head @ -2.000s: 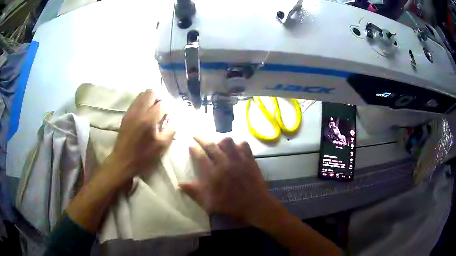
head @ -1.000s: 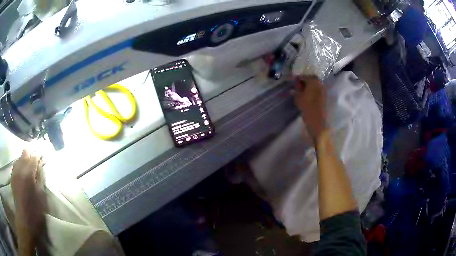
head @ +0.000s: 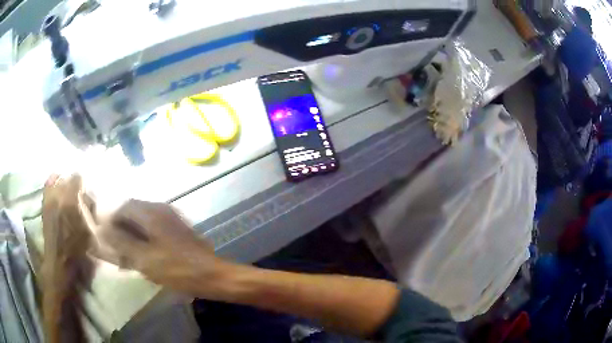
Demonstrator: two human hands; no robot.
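A cream cloth panel (head: pixel 124 298) lies at the left of the white machine table, under and below both hands. My left hand (head: pixel 62 224) rests on the cloth at the far left, blurred. My right hand (head: pixel 151 241) is beside it, just in front of the needle area, with its fingers bent towards my left fingers. Blur and glare hide whether either hand pinches anything. The sewing machine (head: pixel 201 70) has a white head with a blue stripe. The presser foot is lost in the lamp's glare.
Yellow-handled scissors (head: pixel 205 127) lie behind the hands. A lit smartphone (head: pixel 298 127) lies right of them. Cream strands (head: pixel 448 114) with clear crinkled plastic (head: pixel 466 70) are at the table's right end. Pale cloth (head: pixel 463 214) hangs below the front edge (head: pixel 322 184); more is at far left.
My right hand has moved left from the strands at the table's right end to beside my left hand. The view has turned slightly left. The phone's picture has changed.
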